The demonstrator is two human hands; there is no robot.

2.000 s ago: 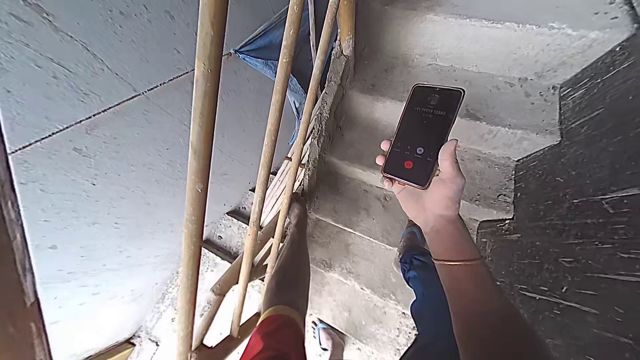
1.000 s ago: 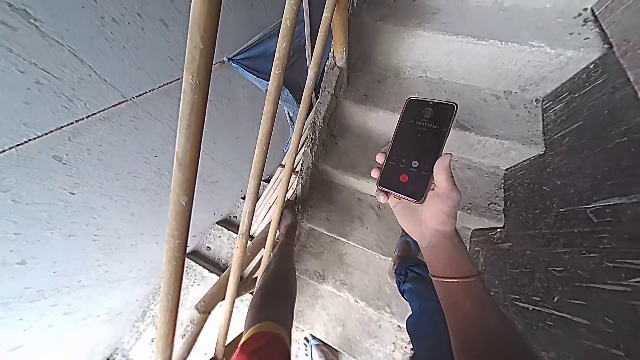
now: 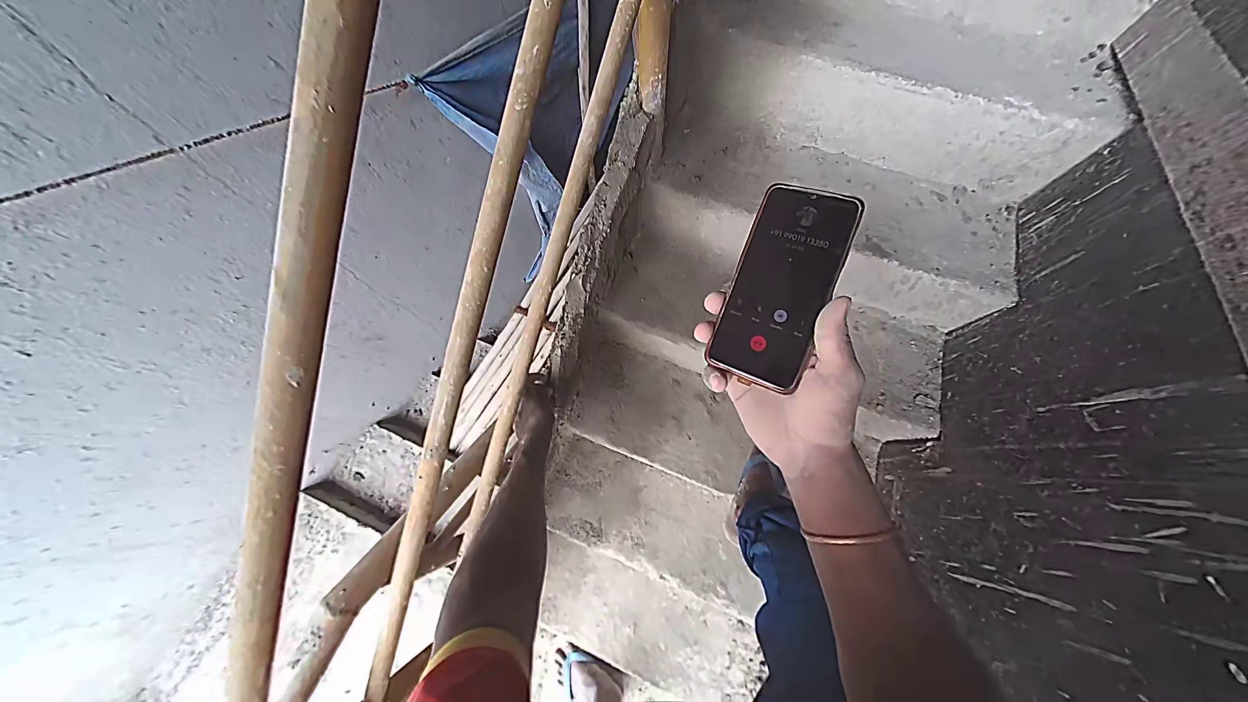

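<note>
My right hand [image 3: 814, 395] holds a smartphone [image 3: 785, 288] upright, with its screen facing me; the thumb lies along the right edge and fingertips show at the left edge. The dark screen shows a call display with a red round button. A thin metal bangle [image 3: 848, 537] circles the right wrist. Lower down at the left, my left hand [image 3: 533, 409] is at the stair's edge beside the bamboo railing poles [image 3: 502, 244]. Its fingers are largely hidden, so whether it grips a pole cannot be told. A red sleeve with a yellow band covers the upper part of that arm.
Concrete steps [image 3: 673, 409] run beneath me, bordered on the right by a dark stepped wall surface [image 3: 1092, 409]. Feet in blue-strapped sandals [image 3: 590, 678] stand on different steps. A blue cloth [image 3: 556, 107] is tied to a rope [image 3: 195, 144] beyond the poles. A lower flight shows at left.
</note>
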